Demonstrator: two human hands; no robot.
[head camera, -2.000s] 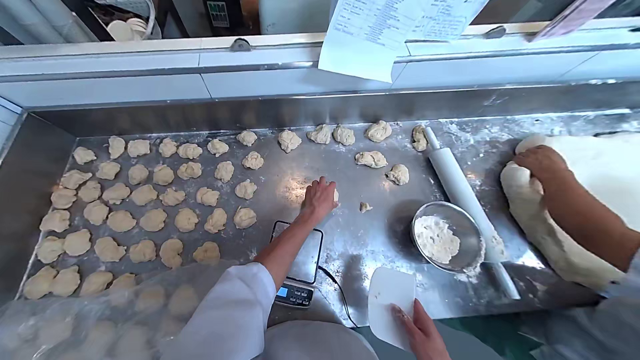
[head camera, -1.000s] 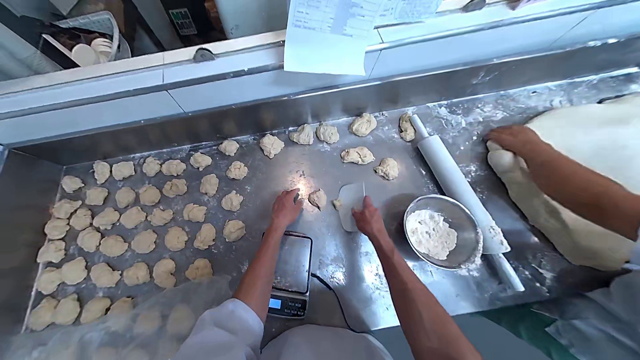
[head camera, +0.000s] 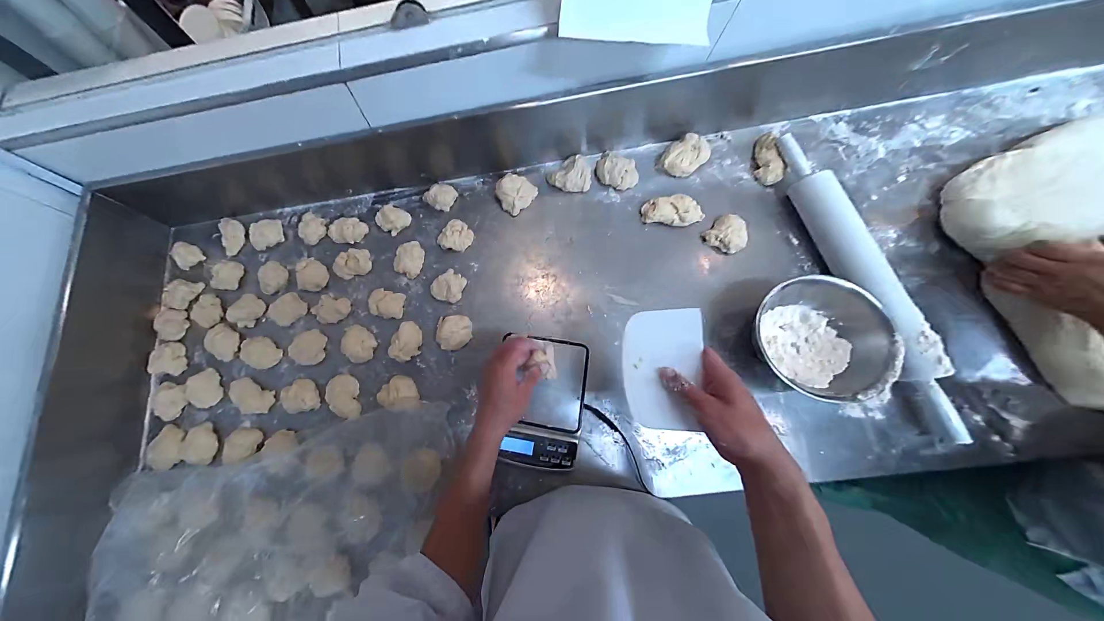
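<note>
My left hand (head camera: 509, 379) holds a small piece of dough (head camera: 543, 359) in its fingertips over the upper left part of a digital kitchen scale (head camera: 556, 392). The scale's display is lit. In my right hand (head camera: 729, 405) is a white plastic dough scraper (head camera: 664, 366), held flat to the right of the scale. Rows of dough pieces (head camera: 308, 348) lie on the steel worktop to the left. Several more lumps (head camera: 672, 210) lie along the back. A steel bowl of flour (head camera: 806, 345) stands right of the scraper.
A white rolling pin (head camera: 849, 246) lies behind the bowl. At the far right, another person's hand (head camera: 1048, 276) rests on a large dough mass (head camera: 1035, 190). Clear plastic sheeting (head camera: 259, 535) covers dough pieces at the front left. A cable (head camera: 617, 431) runs from the scale to the front edge.
My left hand has moved from the worktop behind the scale to over its plate. My right hand has drawn the scraper back toward me. The lump that was between my hands no longer lies there.
</note>
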